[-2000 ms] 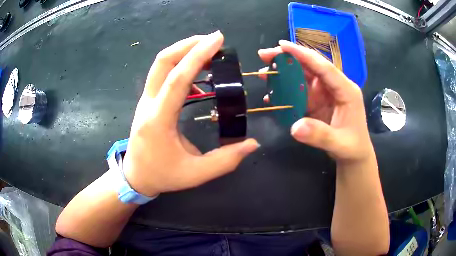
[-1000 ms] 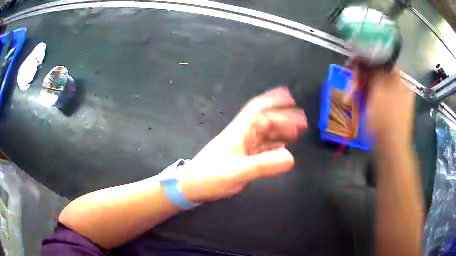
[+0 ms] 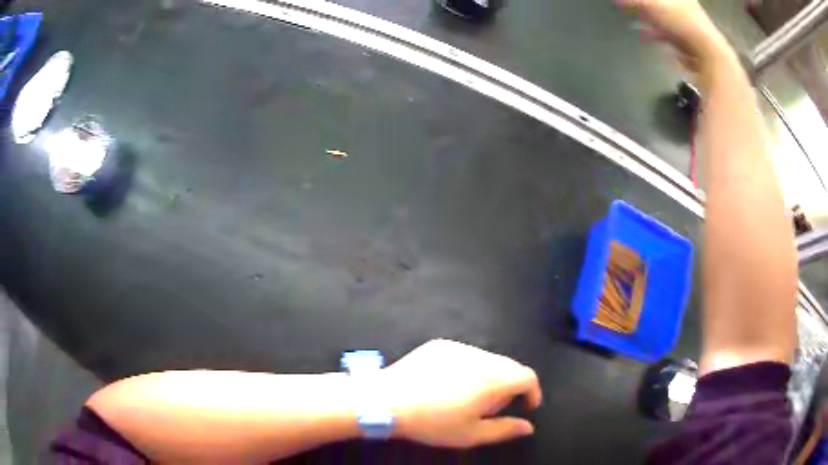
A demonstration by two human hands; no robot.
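My left hand (image 3: pixel 468 392) is low in the middle, empty, with thumb and fingers apart. My right arm reaches up across the rail. My right hand (image 3: pixel 674 23) is at the top edge, partly cut off and blurred; whether it holds anything cannot be told. A black round unit (image 3: pixel 468 5) is cut off by the top edge on the far side. Another dark piece (image 3: pixel 688 96) with a red wire shows beside my right forearm, partly hidden by it.
A blue bin (image 3: pixel 667 309) with thin tan sticks (image 3: pixel 620 295) stands at right, and a silver-topped cup (image 3: pixel 676 392) below it. Another silver-topped cup (image 3: pixel 80 154), a pale oval piece (image 3: pixel 42 95) and a blue tray (image 3: pixel 20 41) lie left. A metal rail (image 3: pixel 454 73) curves across.
My right hand has moved up and across the rail, and the blurred green and black unit it carried no longer shows in it. My left hand is lower. The view has shifted.
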